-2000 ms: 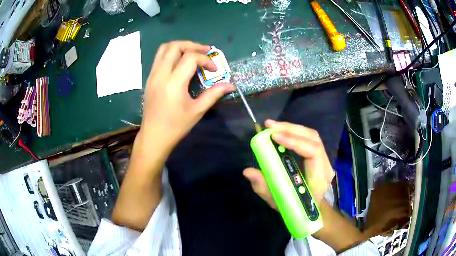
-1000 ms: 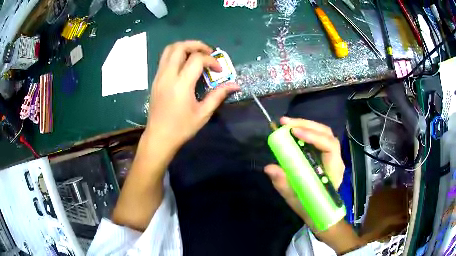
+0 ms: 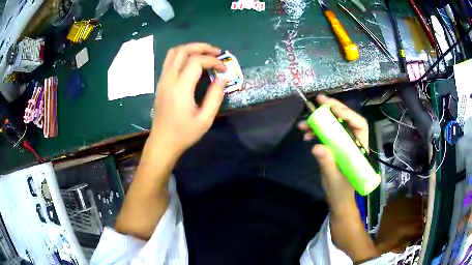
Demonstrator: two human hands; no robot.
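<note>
My left hand (image 3: 183, 96) holds an opened white watch case (image 3: 234, 75) between thumb and fingers at the bench's front edge. A yellow and pale inner part shows in the case, partly hidden by the fingers. My right hand (image 3: 344, 134) is closed around a bright green electric screwdriver (image 3: 344, 150), right of the case and in front of the bench edge. Its thin silver bit points up and left, apart from the case, with its tip near the bench edge.
The worn green bench (image 3: 207, 26) bears a white paper sheet (image 3: 132, 68) at left and an orange-handled tool (image 3: 340, 33) beside thin metal tweezers (image 3: 367, 32) at right. Pink-brown strips (image 3: 50, 107) lie at far left. Cables hang at right. A white surface with dark pieces (image 3: 33, 207) is at lower left.
My right hand has moved the green screwdriver right and up, away from the watch case. My left thumb has shifted up onto the case, which stays in nearly the same place.
</note>
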